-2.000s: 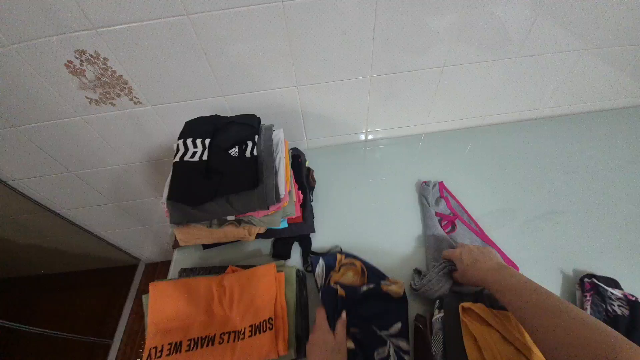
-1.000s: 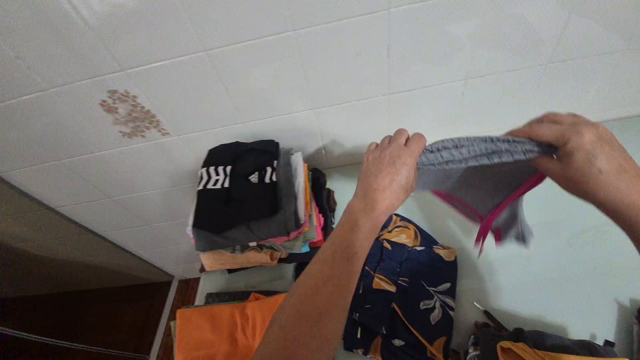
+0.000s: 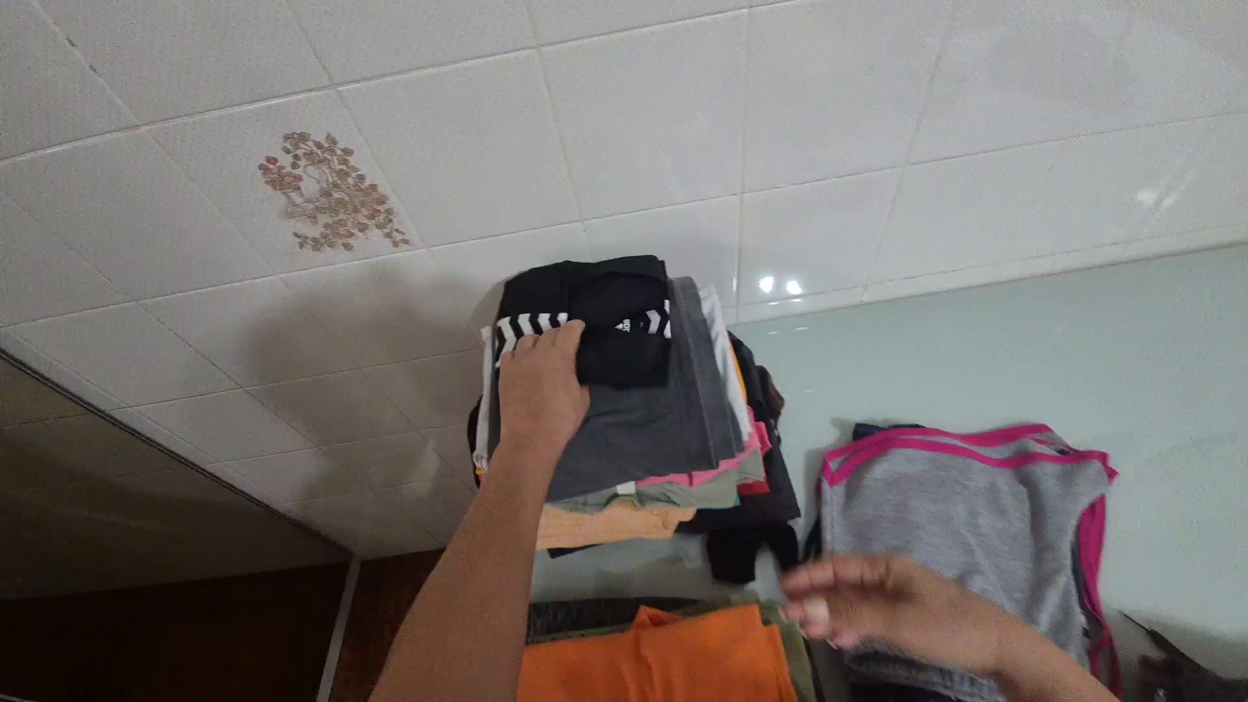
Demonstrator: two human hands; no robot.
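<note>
My left hand (image 3: 541,385) grips the near edge of a folded black Adidas garment with white stripes (image 3: 624,361), which lies on top of a tall stack of folded clothes. Directly beneath it is a dark grey folded garment (image 3: 634,439). My right hand (image 3: 868,604), slightly blurred, hovers with nothing in it over the lower left of a grey garment with pink trim (image 3: 955,507), laid out to the right of the stack. The dark floral garment is mostly hidden under the grey one.
Orange folded cloth (image 3: 653,663) tops another pile at the bottom centre. A small black cloth (image 3: 736,551) lies between the piles. The pale glass-like surface (image 3: 975,361) meets a white tiled wall (image 3: 663,127). Dark items sit at the lower right edge.
The grey and pink garment, held up in both hands a second ago, now lies over the floral one. My left hand has moved to the black garment on the stack.
</note>
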